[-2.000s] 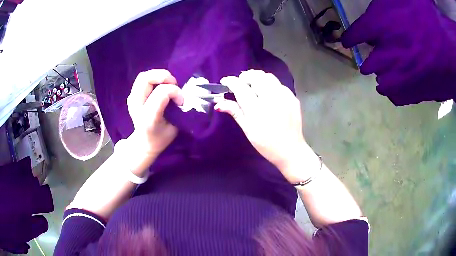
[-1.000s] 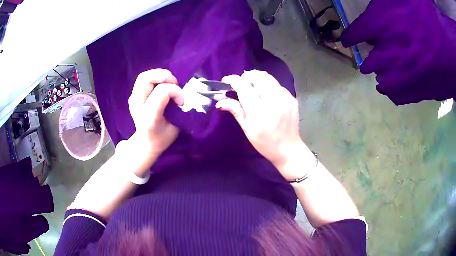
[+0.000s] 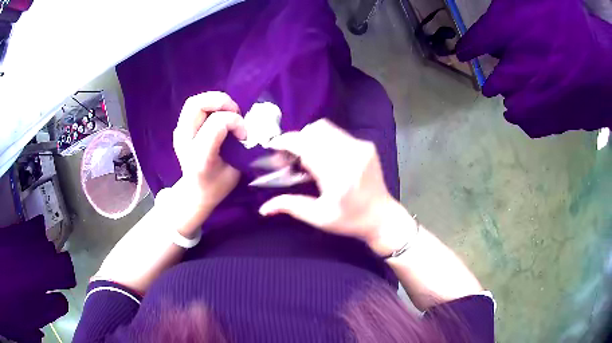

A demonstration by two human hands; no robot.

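Observation:
A dark purple garment (image 3: 295,67) lies over my lap. My left hand (image 3: 208,147) pinches it together with a small crumpled white backing piece (image 3: 263,122) that sticks out to the right of the fingertips. My right hand (image 3: 335,181) is slightly blurred and holds small silver snips (image 3: 278,177) in the palm, blades pointing left and apart, below the backing piece. The right thumb is spread away below the blades, and the right index fingertip is at the lower right edge of the backing piece.
A white table cover (image 3: 87,47) spans the upper left. A pink waste basket (image 3: 111,175) stands on the floor at left, near boxed small spools (image 3: 80,126). Purple garments hang at far right (image 3: 550,67) and lower left (image 3: 33,281).
My right hand has moved down from the backing piece with the snips, and its thumb has spread away. The blades are off the backing piece. My left hand has barely moved.

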